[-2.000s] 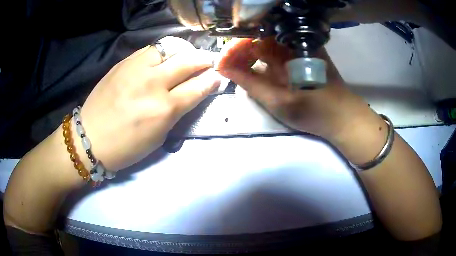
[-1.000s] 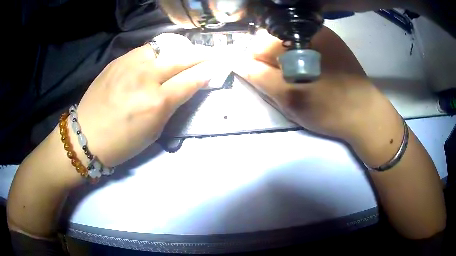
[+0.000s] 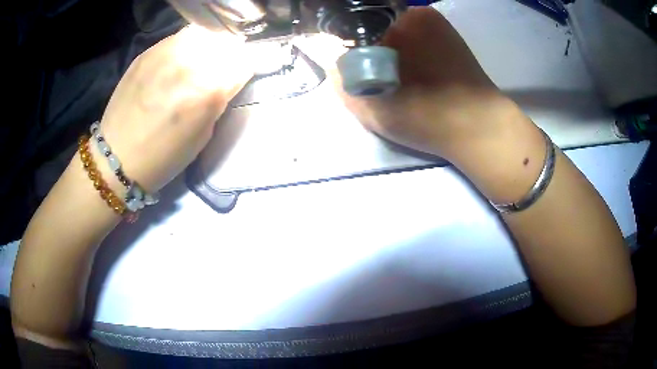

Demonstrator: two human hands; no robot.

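My left hand (image 3: pixel 169 97) lies at the left of the needle area, its fingertips washed out by the lamp glare. My right hand (image 3: pixel 425 94) lies right of it, partly behind the grey-green cap (image 3: pixel 368 70). The pale needle plate (image 3: pixel 284 85) shows between the hands, with a dark jagged edge across it. Dark lining fabric (image 3: pixel 76 43) lies behind and left of my left hand. What either set of fingers holds is hidden by glare and the machine head (image 3: pixel 238 14).
The white machine bed (image 3: pixel 310 155) has a dark seam line and a rounded corner tab (image 3: pixel 220 198). A grey measuring tape (image 3: pixel 288 346) runs along the curved front table edge. Dark thin tools (image 3: pixel 547 9) lie at the upper right.
The view has shifted, so the machine head and cap sit further left and higher. My hands have moved up the picture and apart, and more of the needle plate shows between them.
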